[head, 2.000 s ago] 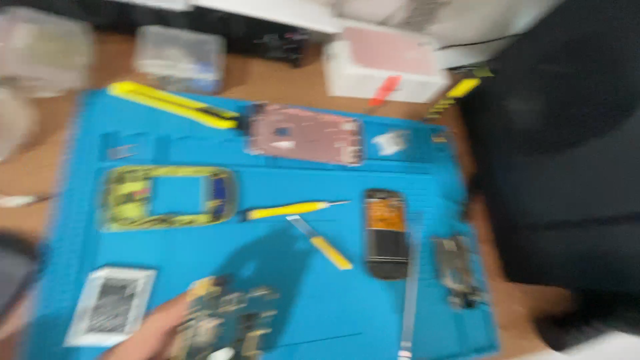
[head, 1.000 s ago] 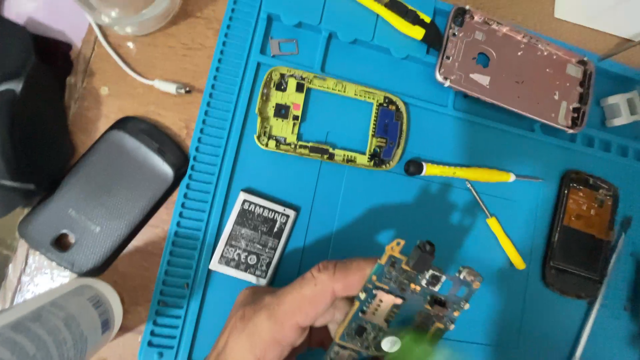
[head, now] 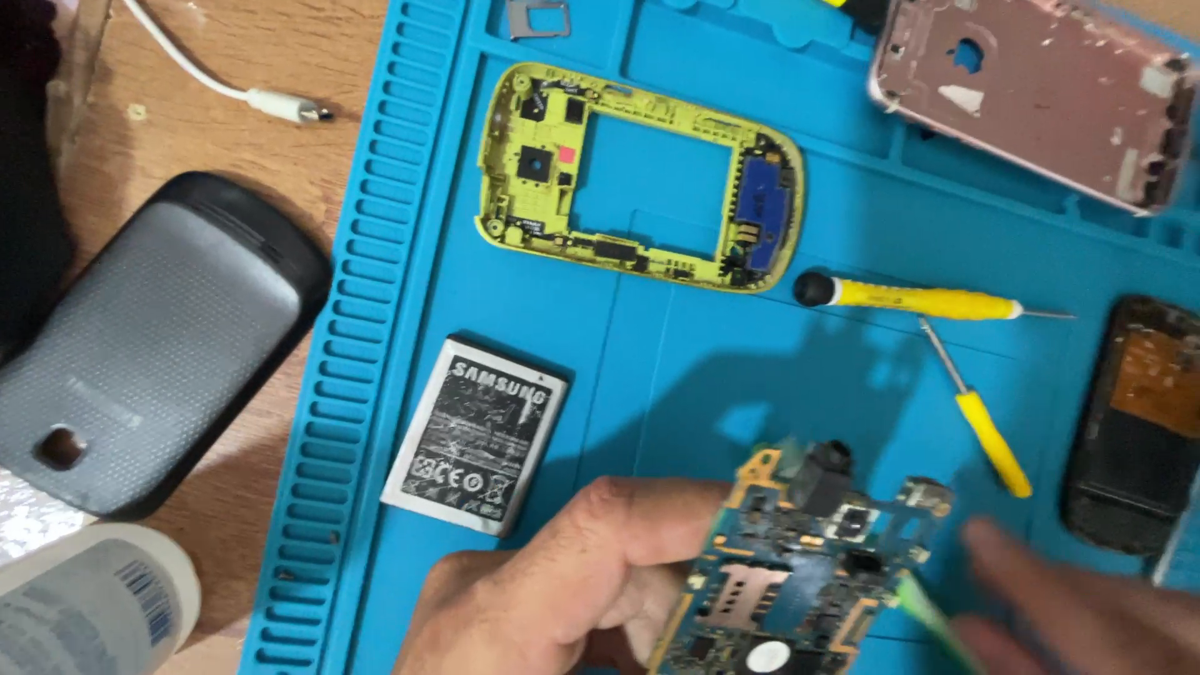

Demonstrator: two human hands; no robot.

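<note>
My left hand (head: pixel 572 581) grips a phone circuit board (head: pixel 797 581) by its left edge, above the blue silicone mat (head: pixel 600 375). At the board's right edge, my right hand (head: pixel 1050 600), blurred, holds a thin green-and-white tool (head: pixel 928 609), perhaps a brush; its kind is unclear. A Samsung battery (head: pixel 478 436) lies left of the board. Beyond it is a yellow-green phone mid-frame (head: pixel 656 253). Two yellow-handled screwdrivers, one with a black cap (head: pixel 909 295) and one smaller (head: pixel 994 441), lie above my right hand. A phone display assembly (head: pixel 1134 422) rests at the right.
A pink iPhone back housing (head: pixel 1031 103) lies at the upper right, and a SIM tray (head: pixel 539 19) at the top. Left of the mat, on the wooden table (head: pixel 234 47), are a black phone back cover (head: pixel 178 347), a white cable plug (head: pixel 291 105) and a white bottle (head: pixel 94 600).
The view has moved closer over the mat. The left hand still holds the board. The right hand, not distinguishable in the earlier frames, is now visible; a green blur showed at the board one second ago.
</note>
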